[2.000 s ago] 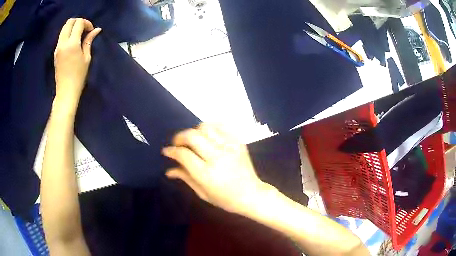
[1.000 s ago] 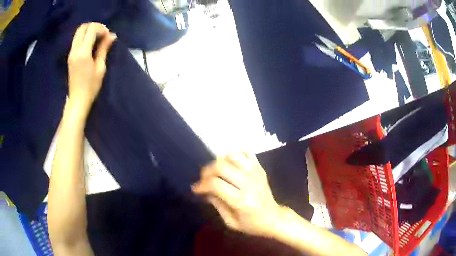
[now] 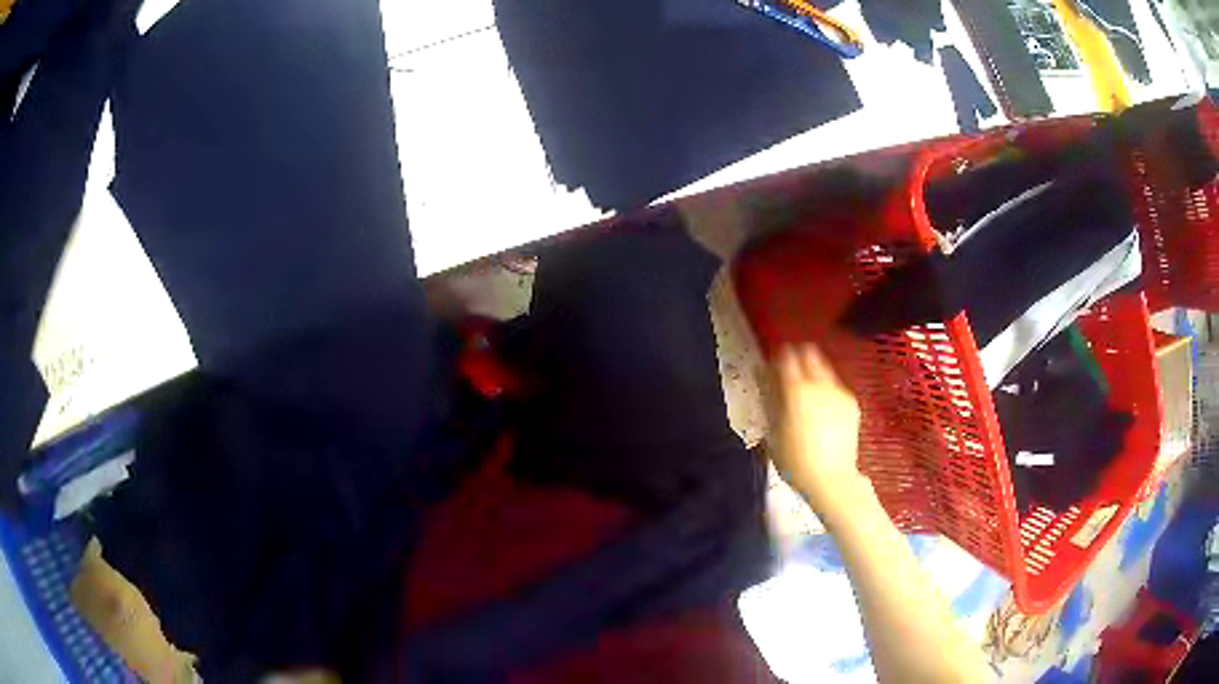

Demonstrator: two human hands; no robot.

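A long dark navy panel (image 3: 267, 187) lies over the table at the left and hangs over its front edge onto the lap. Another navy panel (image 3: 668, 94) lies on the table at centre. More dark cloth (image 3: 615, 348) hangs below the table edge. My right hand (image 3: 813, 414) is beside the red basket's left wall, blurred, with fingers extended and nothing visible in it. A small skin-toned patch at the bottom edge may be part of my left hand (image 3: 301, 677); its grip is hidden. Thread snips (image 3: 813, 20) lie on the centre panel, cut off by the top edge.
A red mesh basket (image 3: 996, 454) at the right holds dark and white pieces. A blue basket (image 3: 54, 588) is at lower left. Dark scraps (image 3: 965, 87) and a yellow strip (image 3: 1094, 54) lie at the table's right end. The white table's edge (image 3: 495, 247) runs across the view.
The view has shifted down and right. My right hand has left the long panel and moved right to the basket. My left hand is no longer on the cloth at upper left. The panel hangs straighter.
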